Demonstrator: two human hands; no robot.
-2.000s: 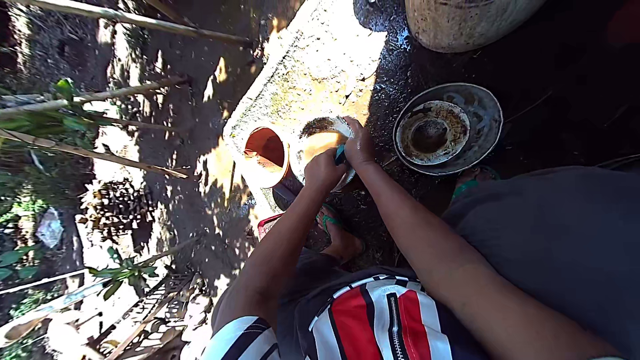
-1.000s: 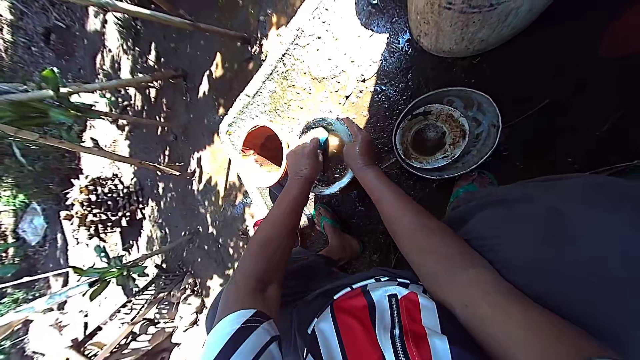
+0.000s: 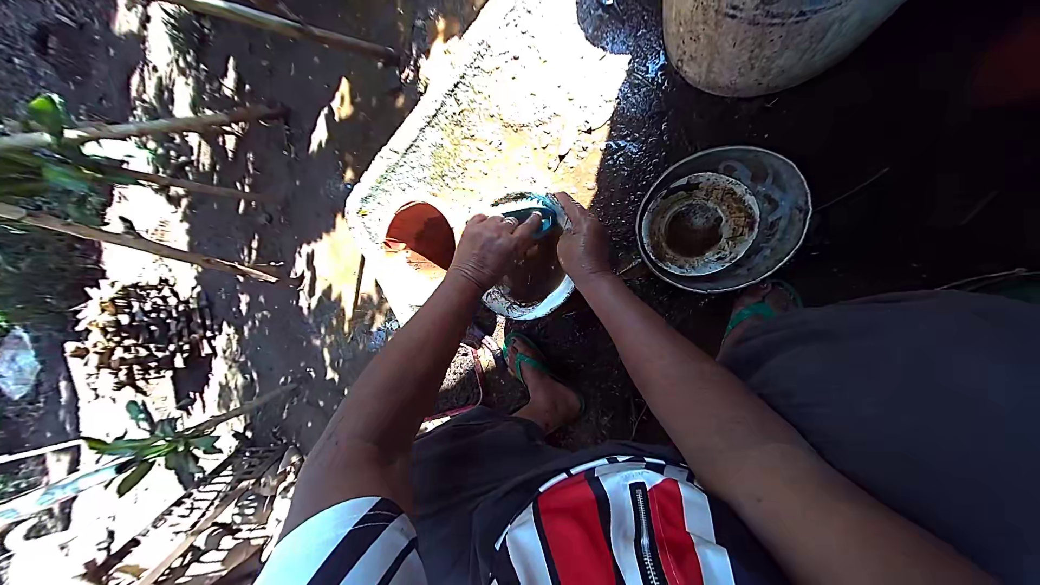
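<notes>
A round bowl with a white rim (image 3: 526, 309) and dark inside rests at the near edge of a sunlit slab. My left hand (image 3: 494, 248) presses a teal scrubbing pad (image 3: 536, 215) against the bowl's far inner side. On the bowl's right rim lies my right hand (image 3: 583, 240), gripping it. Left of the bowl stands a reddish-brown plastic container (image 3: 421, 234), its opening in view. To the right, a stained, rusty-looking round dish (image 3: 743, 213) sits inside a wide metal basin (image 3: 784, 240).
A large worn drum or container (image 3: 756, 57) stands at the top right beside the concrete slab (image 3: 504, 106). Wooden poles (image 3: 138, 240), leafy plants (image 3: 158, 447) and a heap of sticks or debris (image 3: 138, 333) lie at left. My sandalled feet (image 3: 540, 382) are just below the slab.
My left hand with the teal pad has moved from the bowl's middle to its far side. The right hand stays at the bowl's right rim.
</notes>
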